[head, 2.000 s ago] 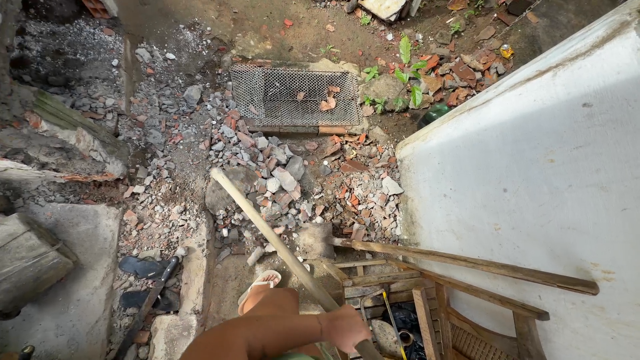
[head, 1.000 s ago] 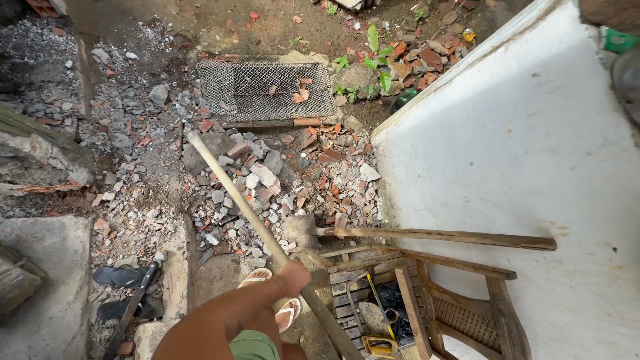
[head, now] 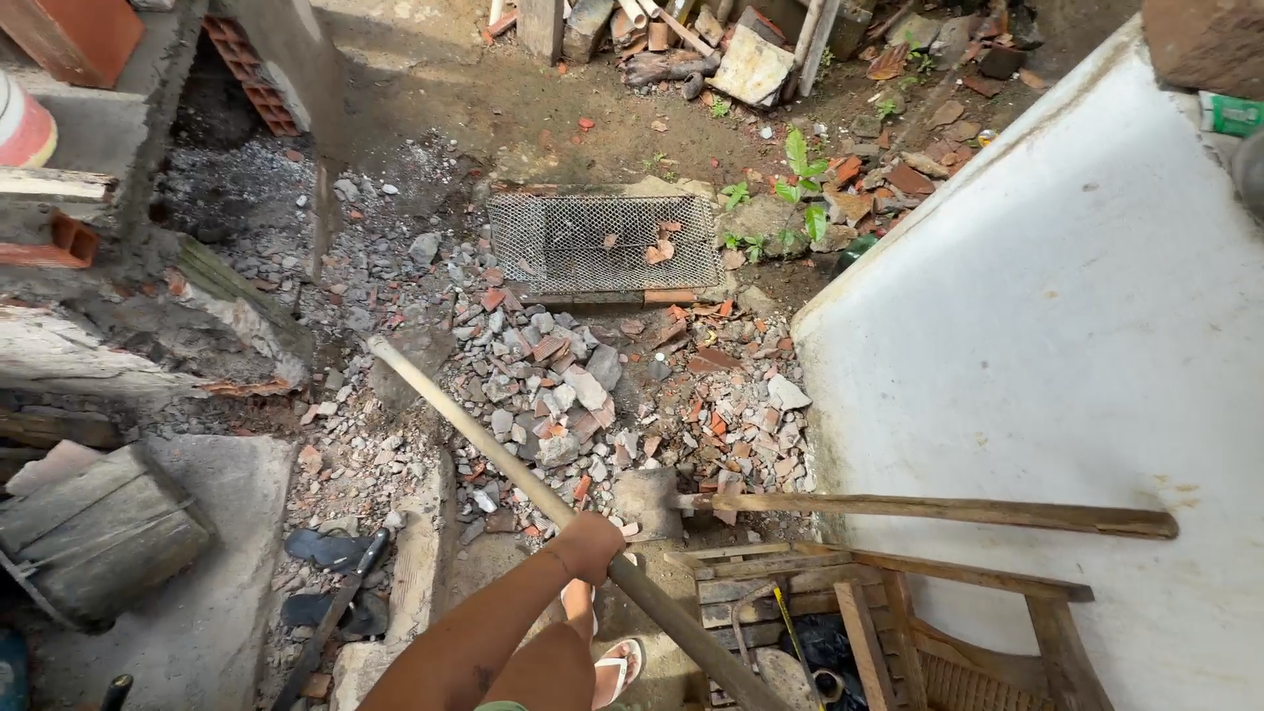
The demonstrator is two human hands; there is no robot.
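My left hand (head: 591, 548) is closed around a long, pale wooden pole (head: 474, 430). The pole slants from the lower right up to a blunt end above the ground left of a rubble heap (head: 563, 395); its lower part runs out of the frame. My right hand is out of view. Right of my left hand lies a long-handled tool with a dirt-covered head (head: 647, 504), its wooden handle (head: 928, 509) reaching across the white wall. Beyond the rubble, a metal mesh (head: 617, 242) covers an opening in the ground.
My sandalled feet (head: 617, 671) are below my hand. A wooden chair (head: 987, 602) and slatted wood holding a hacksaw (head: 755, 602) stand lower right. At left are a machete (head: 331, 617), dark sandals (head: 326, 548), a weathered bucket (head: 99, 533) and broken masonry (head: 237, 296). A white wall (head: 1027, 326) bounds the right.
The pole's far end has shifted left relative to the mesh. My left hand is nearer that end than two seconds ago. The view has shifted, showing more masonry at left.
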